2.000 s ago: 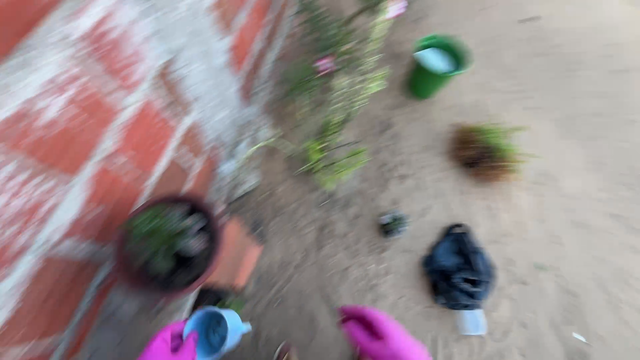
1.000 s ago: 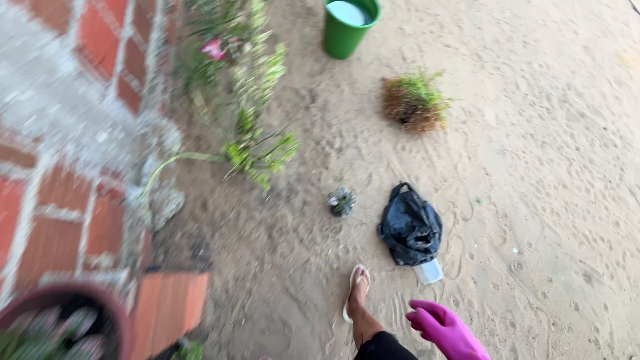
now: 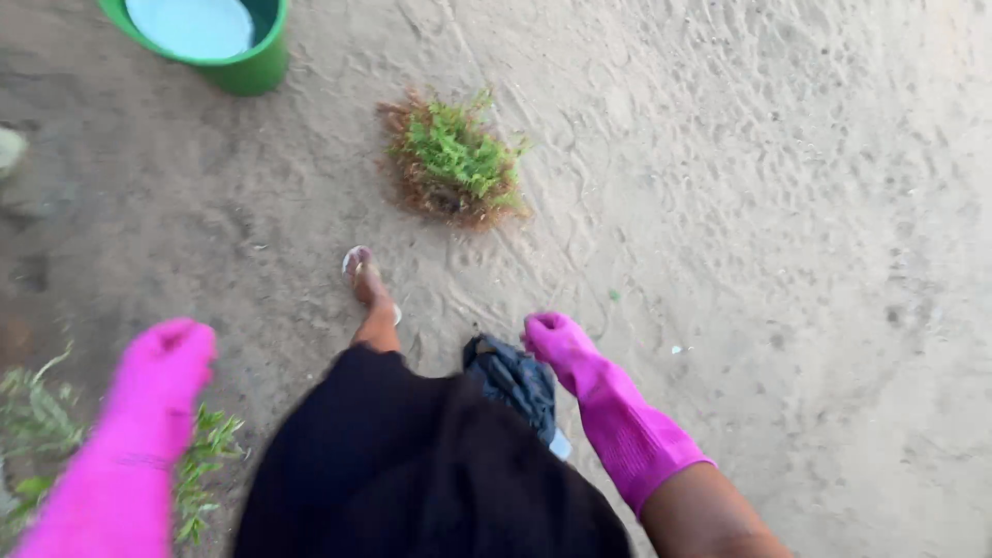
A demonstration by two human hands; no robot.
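Observation:
Both hands wear long pink rubber gloves. My left hand, slightly blurred, is at the lower left with its fingers curled in and nothing visible in it; leafy green stems are beside its forearm. My right hand is right of centre, its fingers curled, with nothing seen in the grip. Just left of and below it in the view, a black plastic bag lies on the sand, partly hidden by my dark clothing. A pale object shows at the bag's lower edge.
A green bucket holding whitish-blue contents stands at the upper left. A clump of green and brown fern-like plant sits on the sandy ground. My foot in a light flip-flop is below it. A pale stone-like object is at the left edge.
The view has moved strongly away from the brick wall, toward the bucket and plant clump. Two seconds ago my left hand held a light blue cup; it is not seen now.

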